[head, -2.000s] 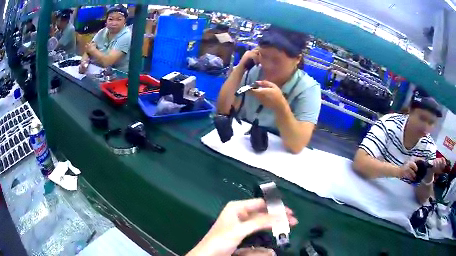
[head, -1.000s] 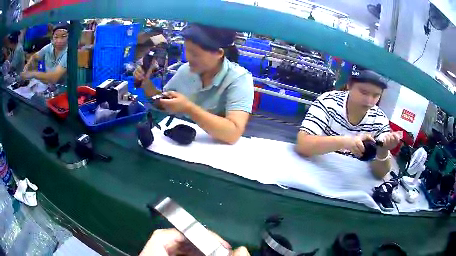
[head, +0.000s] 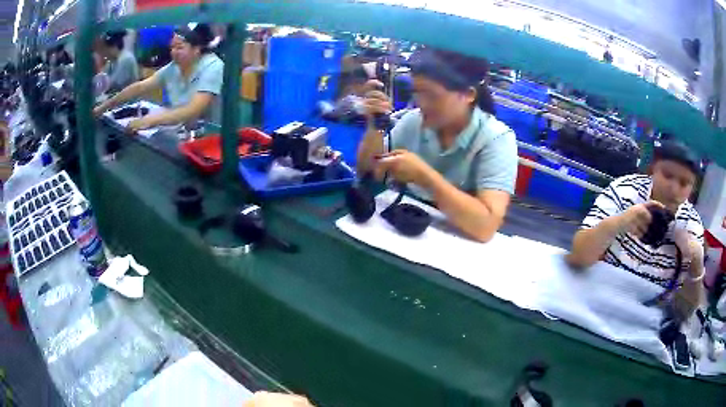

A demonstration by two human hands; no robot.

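Observation:
Only a blurred sliver of one hand, seemingly my left hand, shows at the bottom edge. Its fingers and anything in it are cut off. My right hand is not in view. The white work sheet lies on the bench just left of the hand. On the green belt, a part-assembled black headset lies at the left with a silver headband strip beside it. Another black headset part with a silver band lies at the bottom right, partly cut off by the edge.
A tray of small black parts, a spray can and a crumpled white cloth are at the left. Across the belt are a red bin, a blue bin and two near workers handling black headsets. A green post stands left.
The view has swung left and the hand has dropped almost out of the picture; the silver strip it held no longer shows. The striped-shirt worker has raised the black piece.

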